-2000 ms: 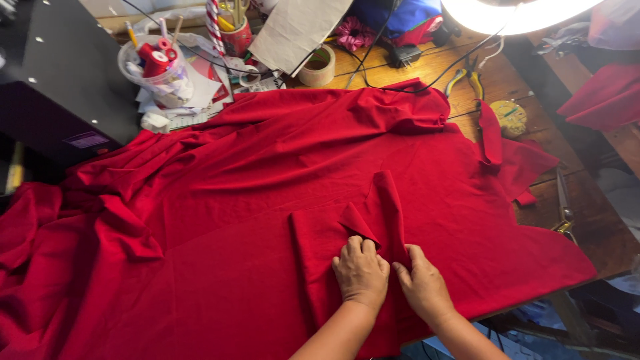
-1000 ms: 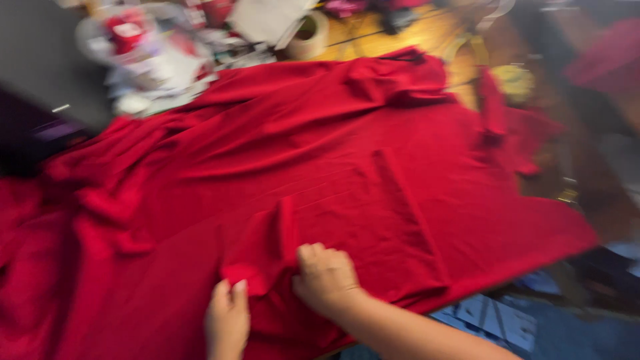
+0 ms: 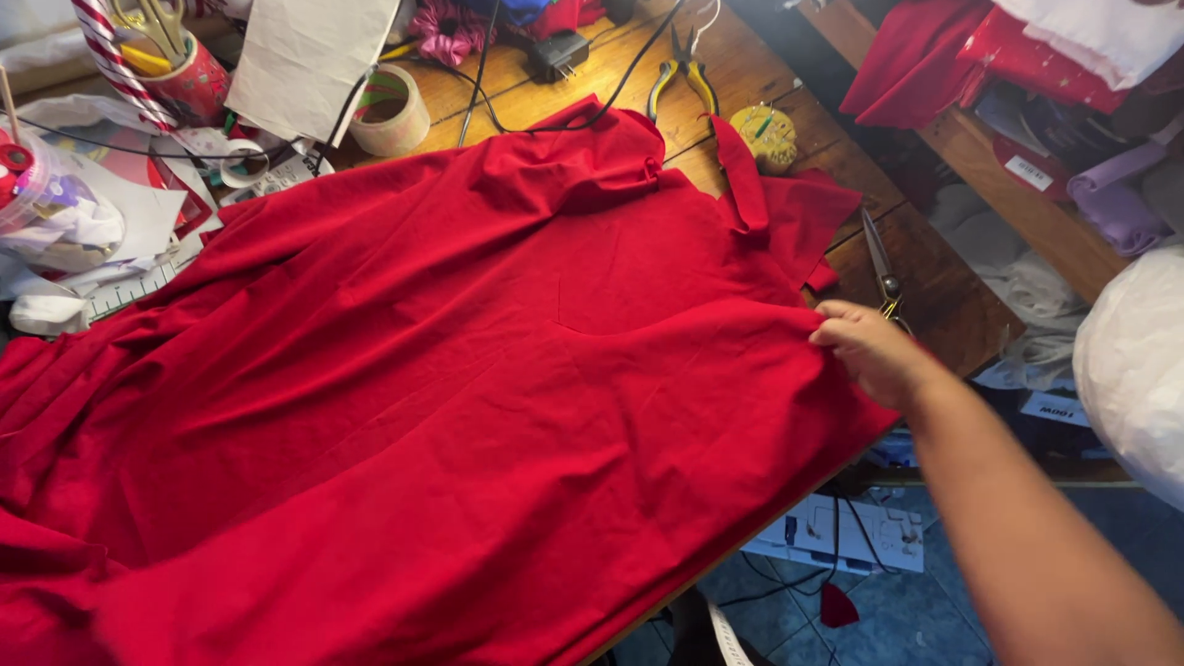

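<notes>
A large sheet of red fabric (image 3: 444,370) covers most of the wooden table, creased and bunched at the left. My right hand (image 3: 865,347) pinches its edge between thumb and fingers at the right side. Just behind that hand, metal scissors (image 3: 883,264) lie on the wood. Narrow red fabric scraps (image 3: 800,217) rest at the upper right beside a yellow pincushion (image 3: 765,137) with pins in it. My left hand is outside the view.
Pliers with yellow-and-black handles (image 3: 683,83), a roll of tape (image 3: 390,111) and a black plug (image 3: 560,55) lie along the back. Cables cross there. A plastic tub (image 3: 55,199) and a ruler (image 3: 139,287) are at the left. A wooden ledge (image 3: 1027,199) runs at the right.
My right hand has moved right to the fabric's edge, and my left hand has left the view. The folded piece both hands held earlier no longer shows as a separate fold. The view has moved closer.
</notes>
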